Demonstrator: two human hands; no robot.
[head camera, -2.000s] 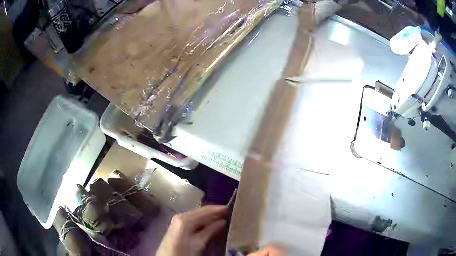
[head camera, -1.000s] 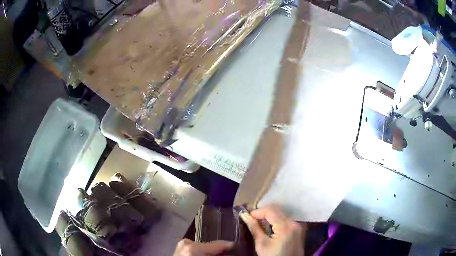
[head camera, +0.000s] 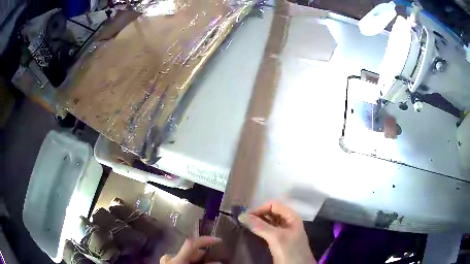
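A long brown strip of joined cloth pieces runs down the white table to its front edge, with paler cloth beside it. My right hand is at the strip's near end, fingertips pinched on a small dark thing, perhaps thread snips, mostly hidden. My left hand is at the bottom edge, partly cut off, holding brown cloth pieces below the table edge; their layered edges show by its fingers.
A white sewing machine stands at right. A film-covered brown board lies at upper left. An empty white tub is at far left, another tub beside it. Tied brown bundles lie on cardboard at lower left.
The view has shifted, so the table and machine sit further left. The right hand, near the cloth end earlier, is still at the strip's end. The left hand now holds the brown pieces higher.
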